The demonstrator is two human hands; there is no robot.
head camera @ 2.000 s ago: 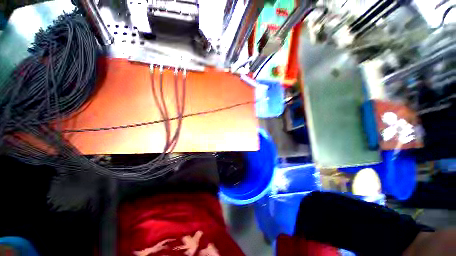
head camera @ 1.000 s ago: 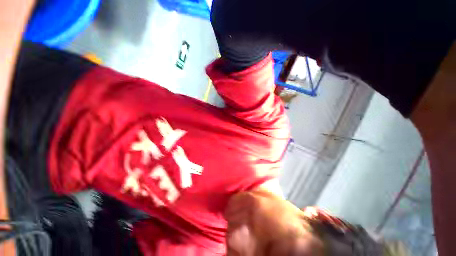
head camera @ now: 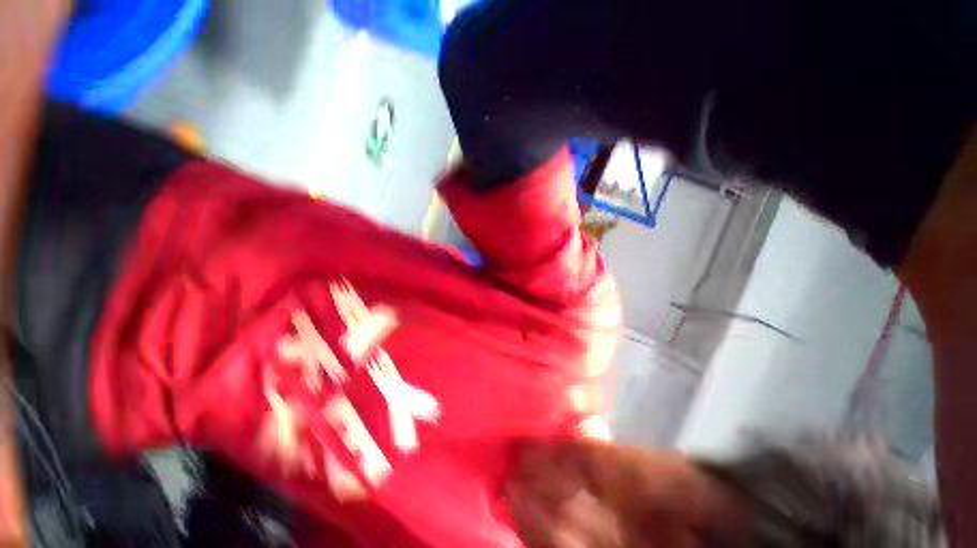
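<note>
The view is tilted and blurred. A red shirt (head camera: 471, 375) with pale lettering fills the middle. A dark sleeve (head camera: 696, 107) crosses the top right, and another dark sleeve (head camera: 86, 203) is at the left. Blurred bare skin shows along the left and right edges, very close to the camera, cut off by the frame. I cannot make out a left hand or a right hand, or anything held. Part of a person (head camera: 611, 498) shows at the bottom centre, blurred.
A round blue barrel (head camera: 123, 54) is at the top left. Another blue object (head camera: 394, 19) is at the top. Grey floor (head camera: 284, 91) with a green mark lies behind. A blue frame (head camera: 649, 203) and a pale wall or ceiling surface are at the right. Black cable-like strands (head camera: 43, 471) are at the lower left.
The orange table, cables and machine have left the view since the earliest frame. The camera has turned onto the red shirt. Since one second ago the view has shifted only slightly.
</note>
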